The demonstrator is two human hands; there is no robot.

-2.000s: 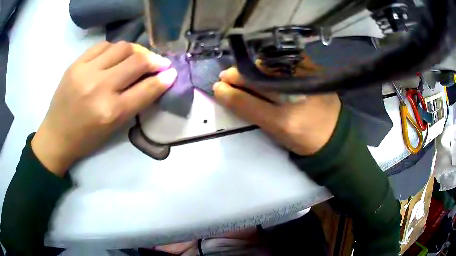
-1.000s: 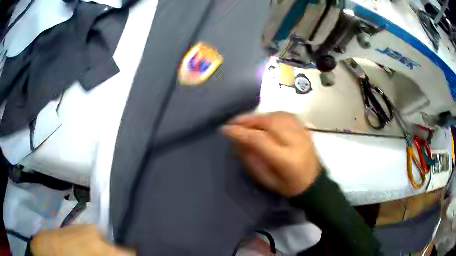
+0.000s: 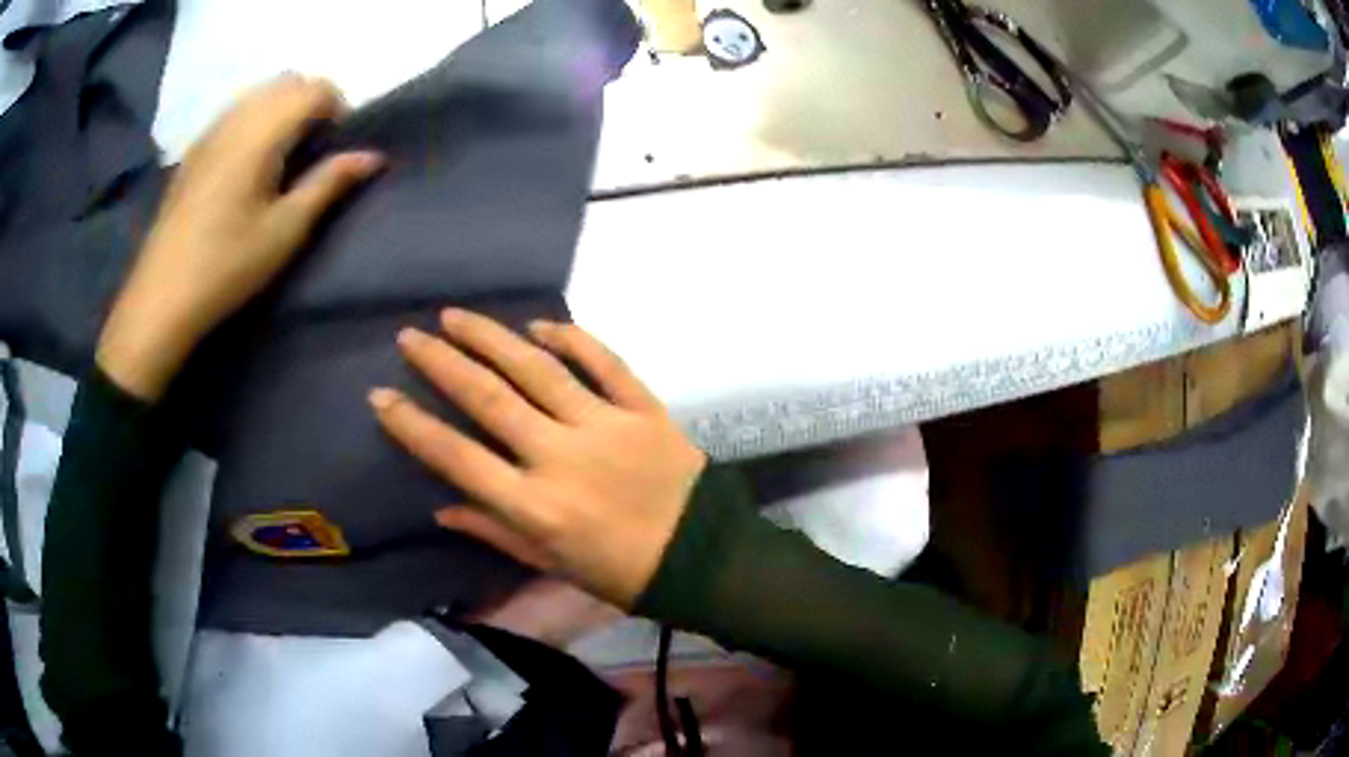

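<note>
A charcoal-grey fabric panel [image 3: 429, 222] lies over the table's left part and hangs over the front edge towards the lap. A yellow-edged shield badge [image 3: 290, 534] is on its lower part. My left hand [image 3: 222, 222] is on the panel's upper left edge, thumb and fingers apart; whether it pinches cloth is unclear. My right hand [image 3: 555, 444] lies flat on the panel with fingers spread, holding nothing.
Black-handled shears [image 3: 1006, 67] lie on the machine bed [image 3: 829, 89]. Orange [image 3: 1188, 252] and red scissor handles lie at the table's right end. A printed scale [image 3: 947, 382] runs along the front edge. Cardboard boxes [image 3: 1169, 592] with draped dark cloth stand lower right. More dark cloth lies left.
The panel has moved down and left, its badge now near the lap. My left hand has moved up onto its upper edge. My right hand has moved left and opened flat. The view has shifted.
</note>
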